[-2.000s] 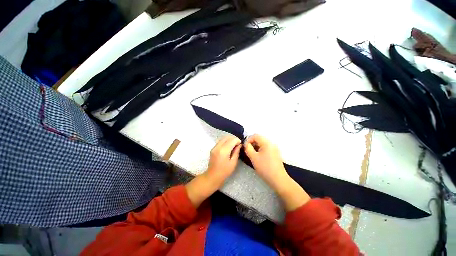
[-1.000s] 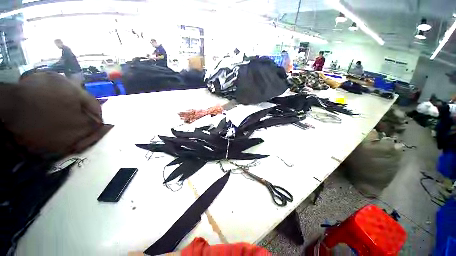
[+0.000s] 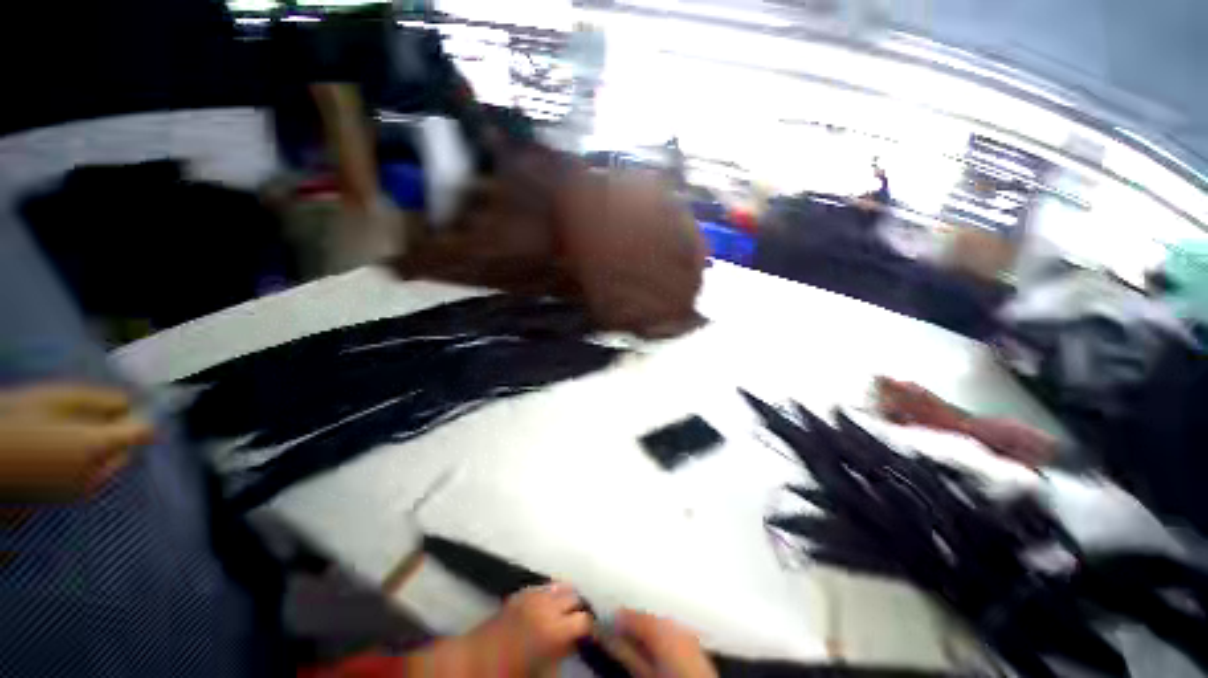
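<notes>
The picture is blurred. A black cloth strip point(image 3: 480, 567) lies slantwise across the table edge at the bottom. My left hand point(image 3: 537, 629) pinches it mid-strip. My right hand point(image 3: 660, 649) is close beside, fingertips at the same spot, cut off by the lower picture edge. The strip's pointed left end lies on the table. Part of the strip shows again at the bottom, right of my right hand. The pinched spot is partly hidden by my fingers.
Left pile of black strips point(image 3: 398, 378); brown cloth bundle point(image 3: 623, 252) behind it; mobile phone point(image 3: 681, 441) mid-table; right pile of pointed black strips point(image 3: 914, 510); reddish-brown cloth scrap point(image 3: 967, 421) behind it. At the left edge, another person's hand point(image 3: 66, 440) and checked garment point(image 3: 119, 570).
The view has swung from the right side of the workshop back to the left. Both my hands, out of view or barely showing a second ago, are in view again on the strip.
</notes>
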